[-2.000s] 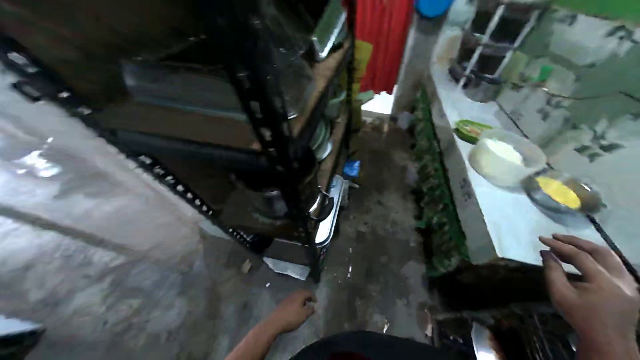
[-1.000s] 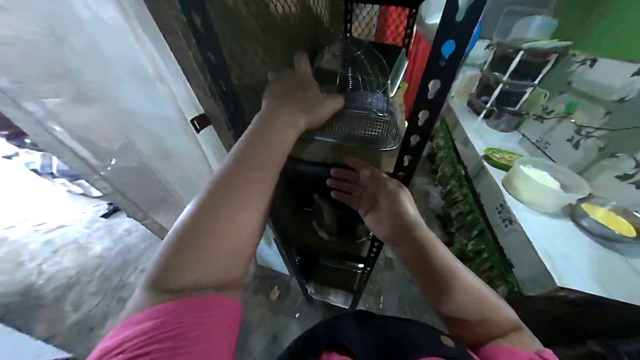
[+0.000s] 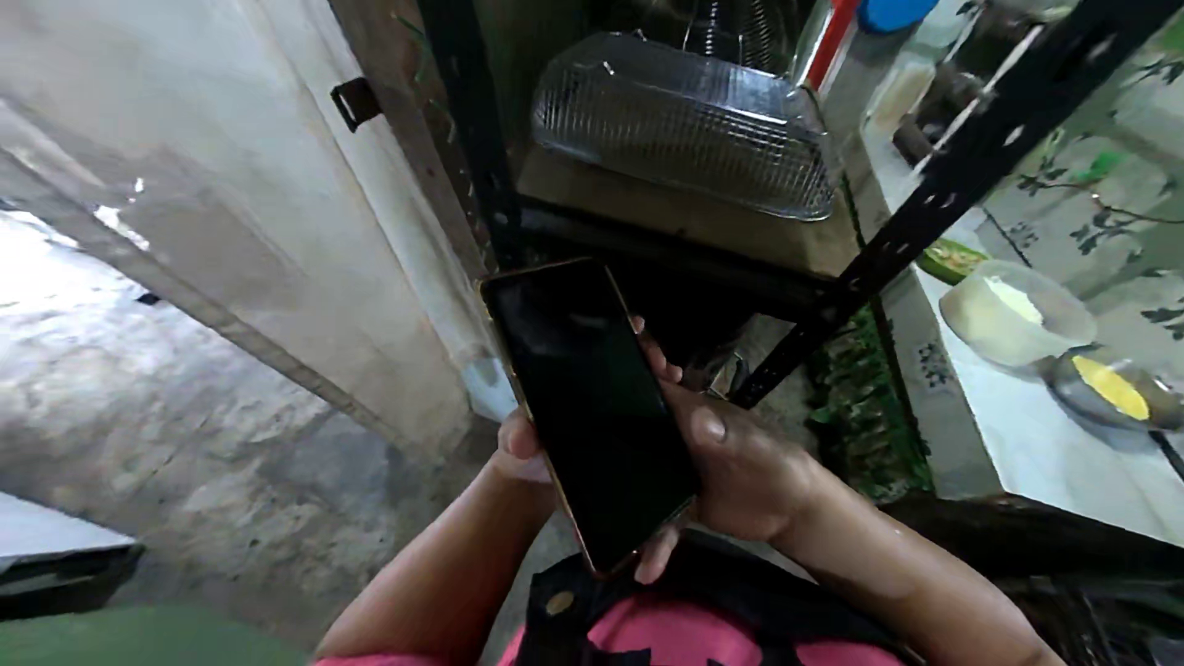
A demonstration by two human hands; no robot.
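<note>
A smartphone (image 3: pixel 592 416) with a dark screen and a gold-coloured edge lies tilted between both hands, close in front of my body. My left hand (image 3: pixel 525 453) grips its lower left edge, the thumb on the rim and most fingers hidden beneath. On the other side, my right hand (image 3: pixel 731 458) closes around the right edge, with fingertips showing past the upper right rim. Beyond the phone, a clear ribbed plastic container (image 3: pixel 684 125) rests on the shelf board (image 3: pixel 777 240) of a black metal rack.
Slotted black rack posts (image 3: pixel 934 199) (image 3: pixel 476 120) rise on both sides. Along the right, a white counter (image 3: pixel 1027 444) holds a translucent bowl of white powder (image 3: pixel 1017 310) and a metal bowl with yellow contents (image 3: pixel 1110 388). A pale door panel (image 3: pixel 277 185) stands left.
Both hands have come down from the rack shelf to in front of my body. A phone is now between them. The view has moved closer to the rack.
</note>
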